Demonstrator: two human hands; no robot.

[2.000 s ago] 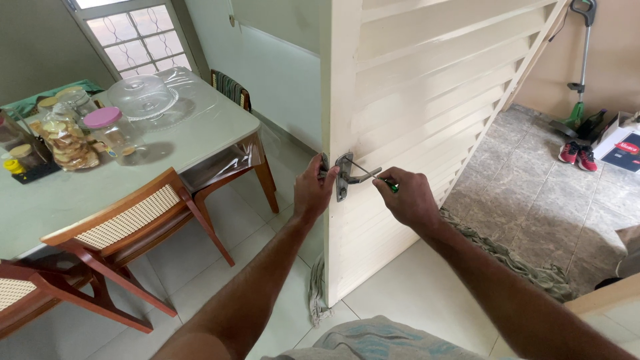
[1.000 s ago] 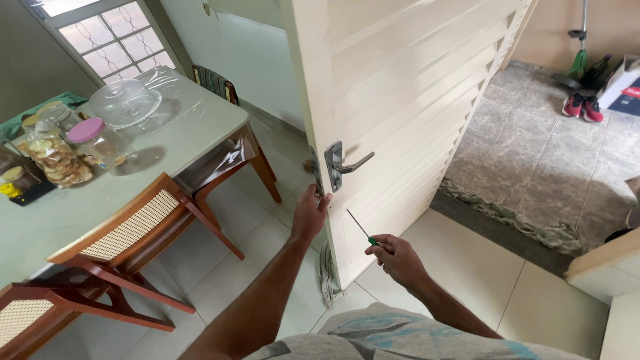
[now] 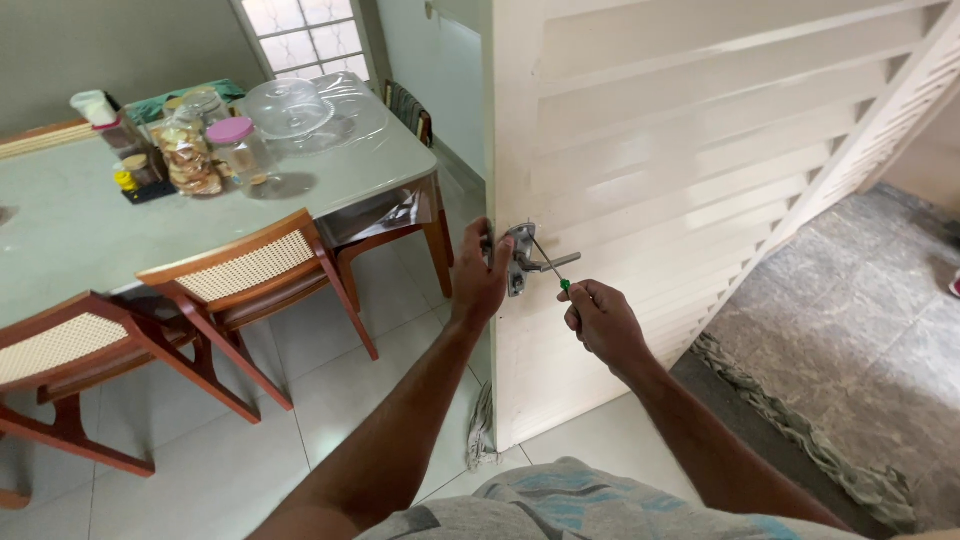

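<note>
A white louvered door (image 3: 637,187) stands in front of me, its edge toward me. On its face is a metal handle plate (image 3: 517,281) with a lever handle (image 3: 562,262) that points right. My left hand (image 3: 481,274) wraps around the door's edge at the plate, thumb on the plate's front and fingers partly hidden behind the edge. My right hand (image 3: 604,322) grips a screwdriver (image 3: 565,285) by its green handle. The thin shaft slants up and left across the lever, its tip at the upper part of the plate.
At left, a table (image 3: 67,217) holds several jars, a clear glass cake stand (image 3: 289,112) and a black tray. Wooden chairs with woven backs (image 3: 244,270) stand along its near side. A rolled cloth (image 3: 810,442) lies on the floor at right; another cloth (image 3: 481,427) hangs by the door's lower edge.
My right hand has raised the screwdriver from below the lever, and its tip is now at the upper plate. My left hand has moved up from below the plate to hold beside it.
</note>
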